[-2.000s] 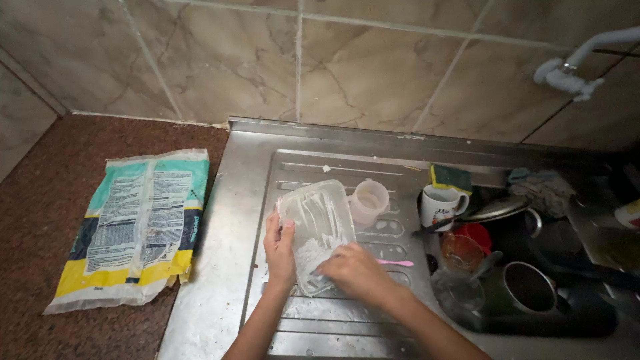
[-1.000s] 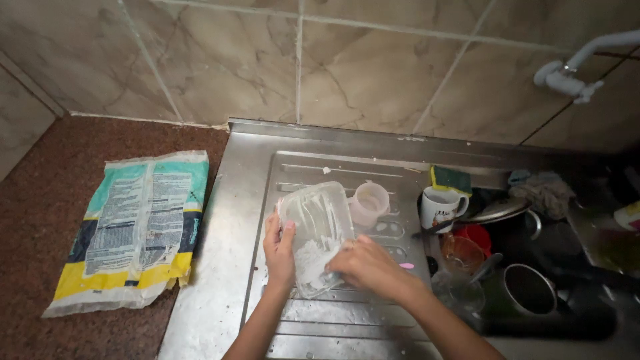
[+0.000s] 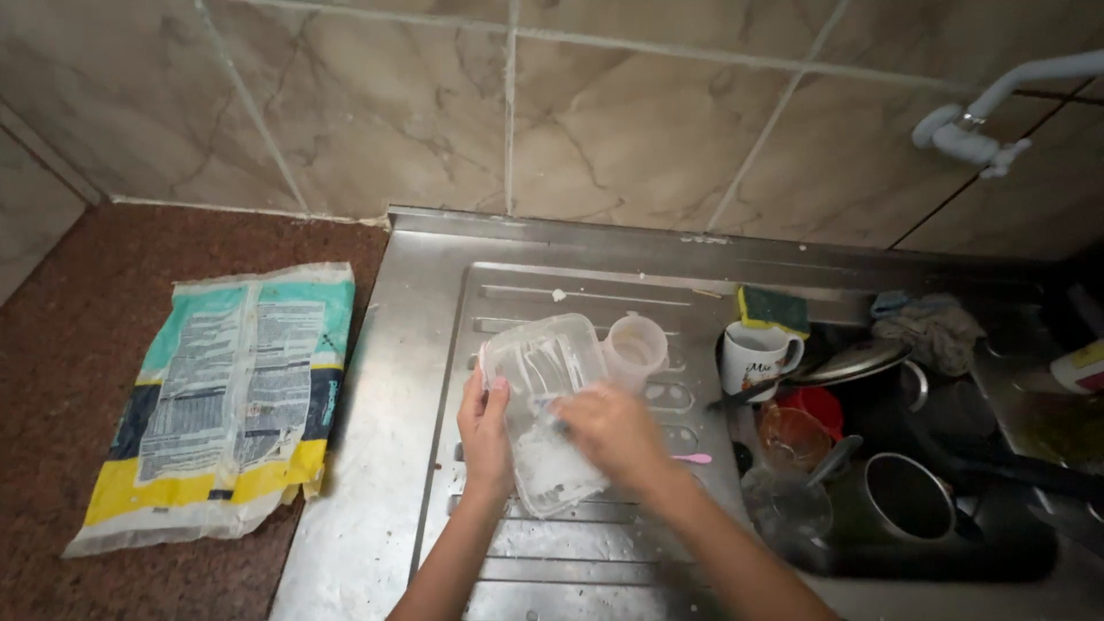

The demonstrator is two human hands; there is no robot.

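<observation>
A clear rectangular plastic container (image 3: 552, 362) with white paste or powder in its lower part is tilted over the steel drainboard. My left hand (image 3: 485, 431) grips its left edge. Inside it, my right hand (image 3: 608, 427) is closed and motion-blurred; what its fingers hold is hard to see, perhaps a small bluish item. Just right of the container is a translucent plastic cup (image 3: 636, 345). A pink plastic handle (image 3: 693, 459) lies on the drainboard beyond my right hand. A teal, navy and yellow printed plastic bag (image 3: 224, 405) lies flat on the brown granite counter at left.
At right, the sink holds a white mug (image 3: 757, 358), a red cup (image 3: 813, 410), a metal pot (image 3: 908, 496) and a pot lid (image 3: 854, 360). A green and yellow sponge (image 3: 772, 310) rests behind the mug, near a cloth (image 3: 931, 328). A white tap (image 3: 970, 142) juts from the tiled wall.
My right hand has moved about within the container, and now sits higher over it than a second ago. My left hand has kept its grip on the container's left side.
</observation>
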